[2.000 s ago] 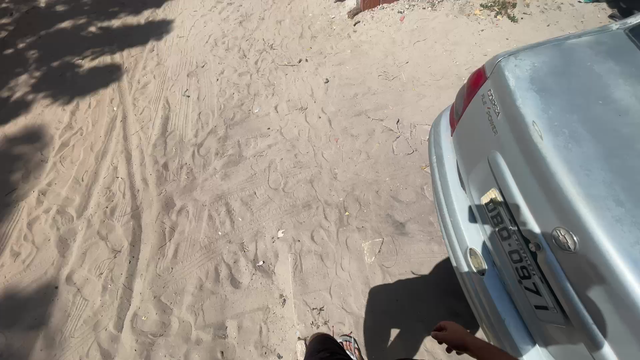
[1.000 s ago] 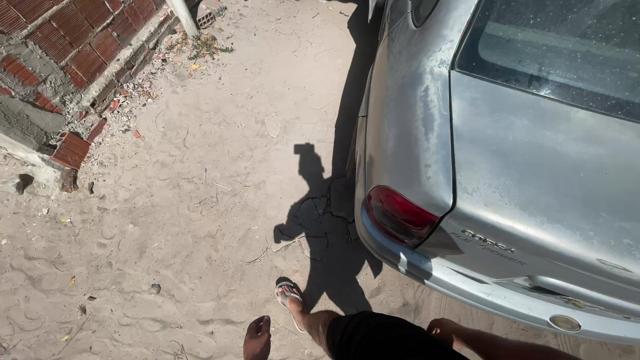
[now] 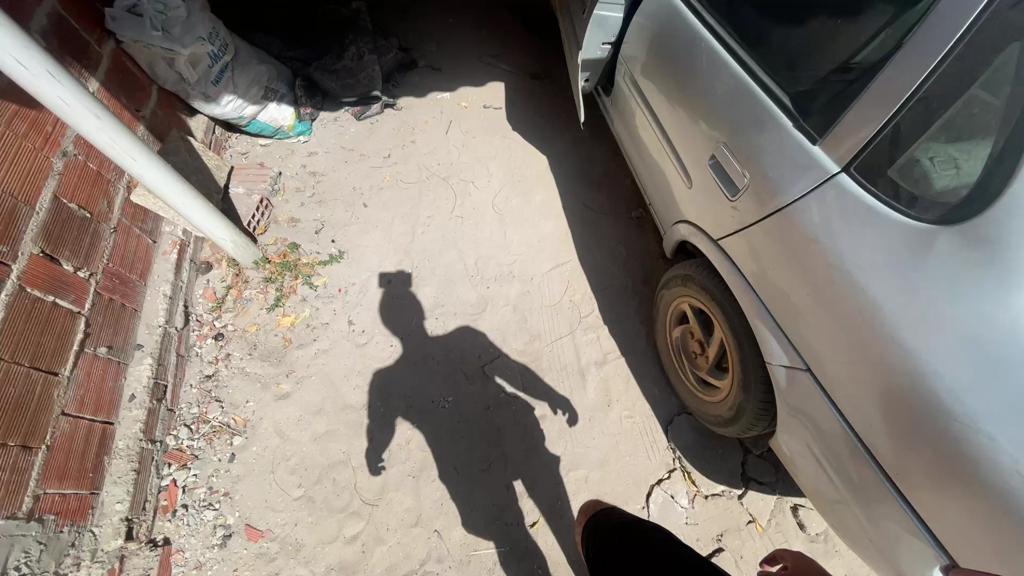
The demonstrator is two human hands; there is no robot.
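Observation:
At the bottom edge, right of my dark-clothed leg, part of my right hand (image 3: 792, 562) shows; it touches nothing that I can see, and its fingers are mostly cut off. My left hand is outside the view. To the right of my hand and leg stands a silver car (image 3: 864, 296), its side toward me. Its rear wheel (image 3: 700, 348) has a dusty spoked rim and rests on the sandy ground. Farther ahead a car door (image 3: 598, 48) stands ajar. My shadow (image 3: 448, 392) falls on the sand before me, both arms hanging away from the body.
A red hollow-brick wall (image 3: 72, 320) runs along the left, with rubble at its foot. A white pole (image 3: 128, 136) slants down to the ground by a small plant (image 3: 292, 268). A filled white sack (image 3: 216, 72) leans at the wall. Cracked ground (image 3: 680, 488) lies near the wheel.
The view has moved forward from behind the car to along its side. My left hand, seen at the bottom one second ago, has left the view.

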